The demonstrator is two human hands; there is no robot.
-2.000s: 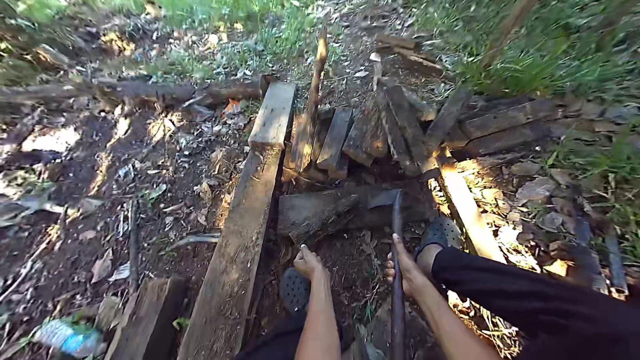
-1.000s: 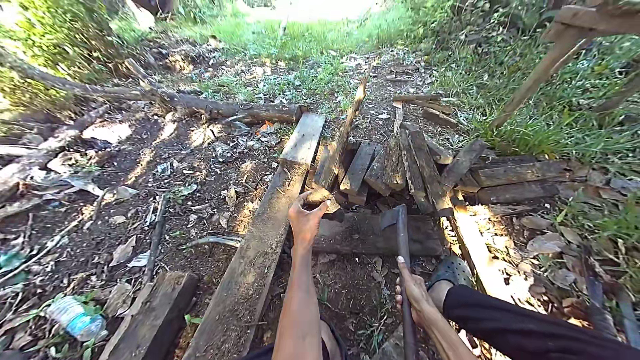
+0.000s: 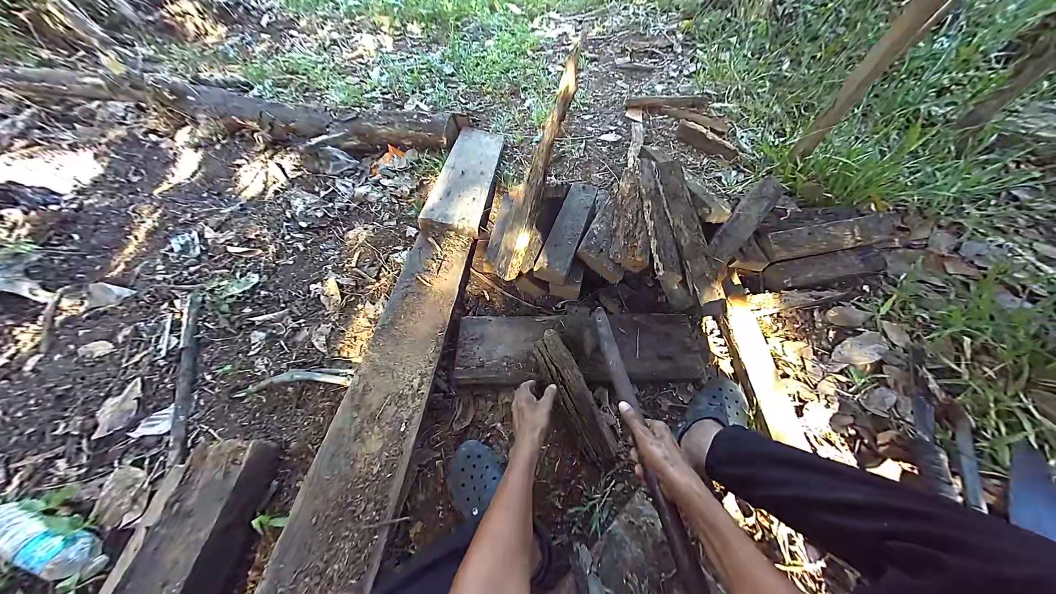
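Observation:
My left hand [image 3: 532, 412] is beside a split piece of wood [image 3: 573, 396], thumb and fingers apart, with nothing seen between them. That piece leans with its upper end over a dark flat board [image 3: 503, 351] lying crosswise. My right hand [image 3: 660, 450] grips the long handle of an axe [image 3: 615, 359]; its dark head rests at the board and is hard to make out against it. Just beyond the board lies a pile of split wood pieces [image 3: 565, 235], with one long jagged piece [image 3: 540, 165] sticking up.
A long plank [image 3: 371, 412] with a block [image 3: 466, 181] at its far end runs along the left. My clog-shod feet [image 3: 474, 478] flank the work spot. A stone [image 3: 631, 544], a timber [image 3: 198, 511], a plastic bottle [image 3: 49, 540] and a log [image 3: 289, 111] lie around.
My left hand reached forward to the wood pile, then came back toward me. A split piece now leans on the crosswise board, where none leaned before. My right hand keeps hold of the axe.

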